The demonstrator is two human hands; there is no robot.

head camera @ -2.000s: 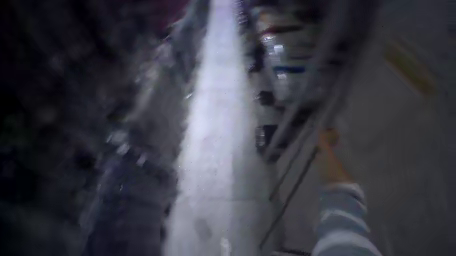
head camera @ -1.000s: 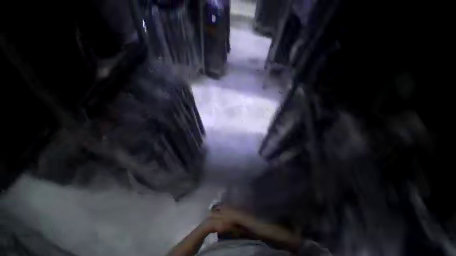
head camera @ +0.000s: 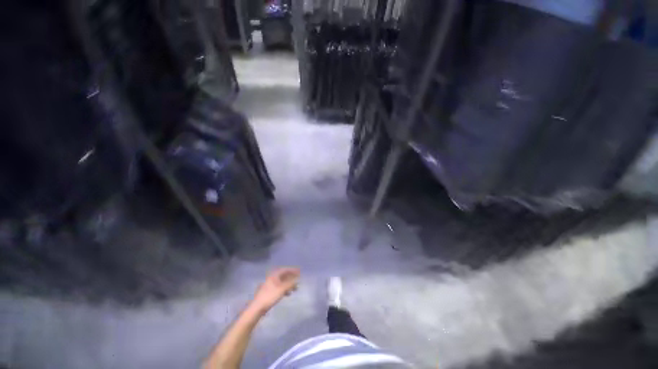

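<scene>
My left hand (head camera: pixel 278 285) is low in front of me, left of centre. Its fingers are loosely curled and a little apart, with nothing visible in them; the picture is blurred. My right hand is out of the picture. Dark bagged garments (head camera: pixel 512 122) hang close on the right, with shiny streaks on the film. More dark garments (head camera: pixel 231 162) hang in a row on the left, with a small white label (head camera: pixel 211 195) and an orange-red mark. Neither row is touched by my left hand.
A pale floor aisle (head camera: pixel 296 155) runs ahead between the rows. Slanting grey uprights stand at the left (head camera: pixel 180 194) and right (head camera: pixel 411 112). A dark garment row (head camera: pixel 332 72) hangs farther ahead. My white shoe (head camera: pixel 335 292) is on the floor.
My hands were close together low in front; now my left hand is apart at the left and my right hand has left the picture. The view along the aisle has shifted.
</scene>
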